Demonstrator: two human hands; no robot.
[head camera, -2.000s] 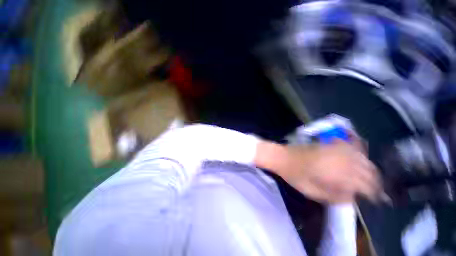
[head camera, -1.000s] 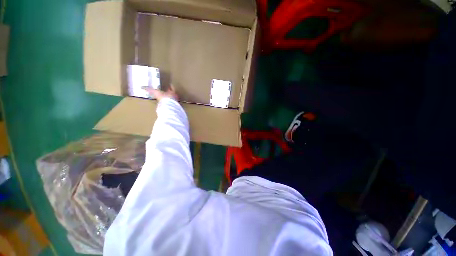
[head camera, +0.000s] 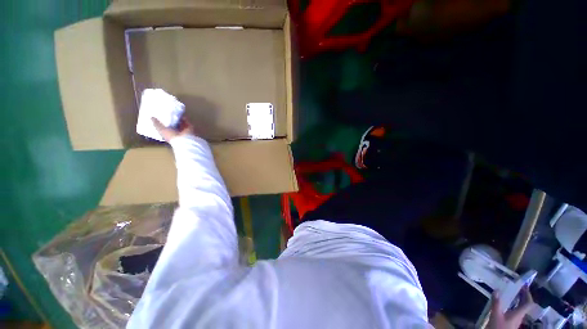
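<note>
An open brown carton (head camera: 209, 71) is at the upper left. My left hand (head camera: 175, 128) reaches into its lower left corner and grips a white block of flat pieces (head camera: 158, 113), apparently back covers stacked together. The block is tilted, and my fingers are at its lower right side. A separate white back cover piece (head camera: 260, 121) with small dark marks along its edges lies near the carton's lower right corner. At the bottom right edge, my right hand (head camera: 512, 313), partly cut off, holds a white flat housing (head camera: 517, 289) over the bench edge.
Red plastic stools (head camera: 315, 186) stand right of the carton. A clear plastic bag (head camera: 77, 273) with something dark inside lies below it on the green floor (head camera: 38, 186). A dark shoe with orange and white marks (head camera: 370, 148) is right of centre. White parts (head camera: 479, 263) lie at the bench edge.
The view has swung to show the carton further left. The white block in my left hand has turned and tilted. My right hand with the white housing has come into view at bottom right.
</note>
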